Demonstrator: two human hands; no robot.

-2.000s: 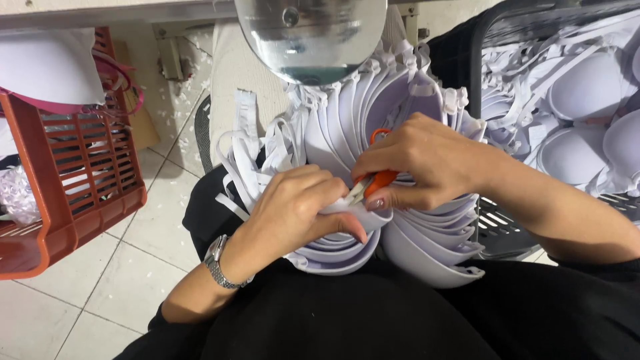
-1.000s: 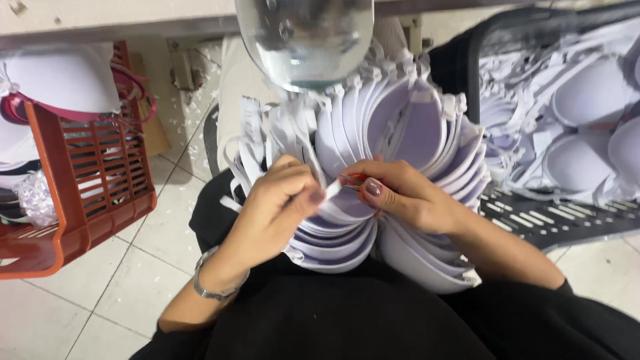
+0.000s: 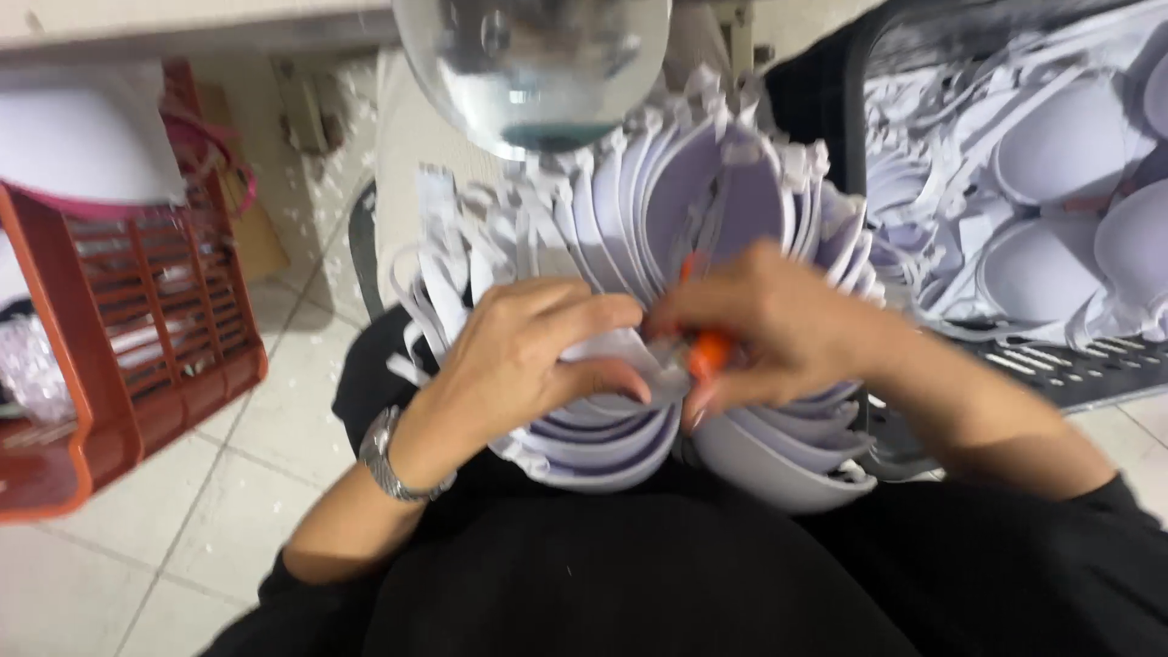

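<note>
A stack of nested pale lilac bras rests on my lap, cups and straps fanned out. My left hand, with a metal watch on its wrist, pinches the edge of a bra cup near the middle of the stack. My right hand is blurred and holds a small orange-handled cutting tool, probably thread snips. The tool's tip lies at the cup's edge, between the two hands; its blades are too blurred to tell open from shut.
A red plastic crate with bras and a clear bag stands at left. A black plastic crate full of lilac bras is at right. A table edge and a rounded clear object are above the stack. Scraps lie on the tiled floor.
One second ago my hands held a thin white strip between them; now the left hand is on a cup edge and the orange tool is against it, much as two seconds ago.
</note>
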